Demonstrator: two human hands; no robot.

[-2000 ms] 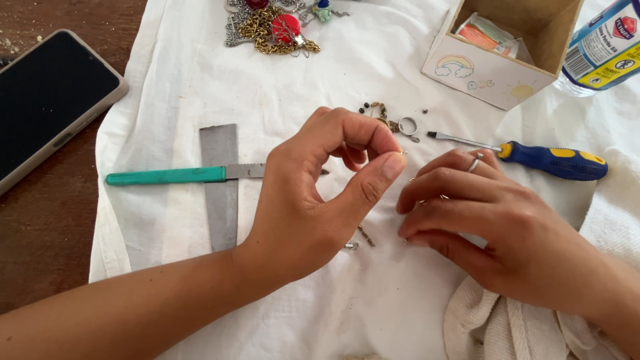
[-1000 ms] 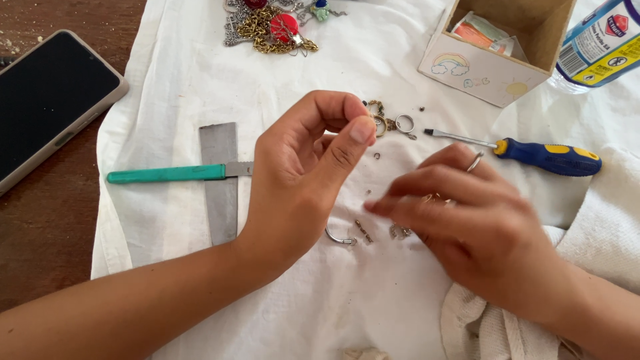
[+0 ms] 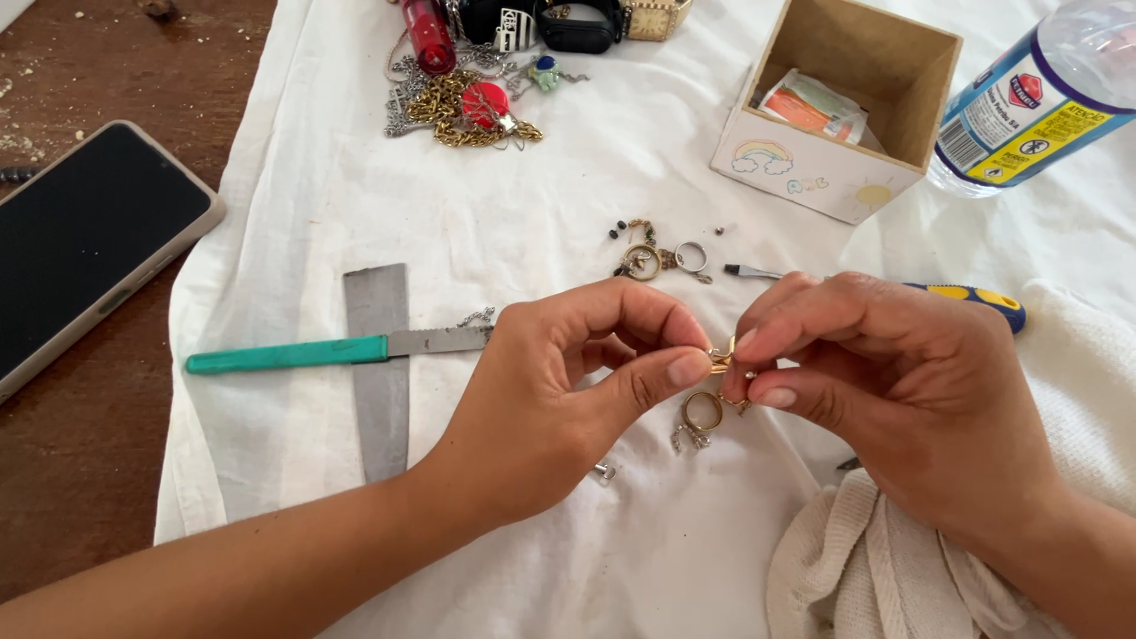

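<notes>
My left hand (image 3: 595,390) pinches a small gold-coloured piece of jewellery (image 3: 723,357) between thumb and forefinger. From the right, my right hand (image 3: 874,390) meets it and grips the same piece, with a tiny silvery bead at the thumb. The fingers hide much of the piece. Just below lies a gold-coloured ring (image 3: 703,411) beside a small sparkling piece. Above the hands are another gold-coloured ring (image 3: 641,263), a silver-coloured ring (image 3: 691,256) and dark beads (image 3: 613,233). A flat screwdriver (image 3: 972,297) lies partly behind my right hand.
A green-handled serrated knife (image 3: 288,355) crosses a grey metal blade (image 3: 382,417) at left. A phone (image 3: 98,240) lies beyond the white cloth. Tangled chains (image 3: 461,106), a small box (image 3: 825,173) and a plastic bottle (image 3: 1034,98) stand or lie farther back. Bunched cream fabric (image 3: 852,550) is at lower right.
My right hand has moved in to meet my left, and both now hold the gold-coloured piece. The left hand has moved slightly rightward and down.
</notes>
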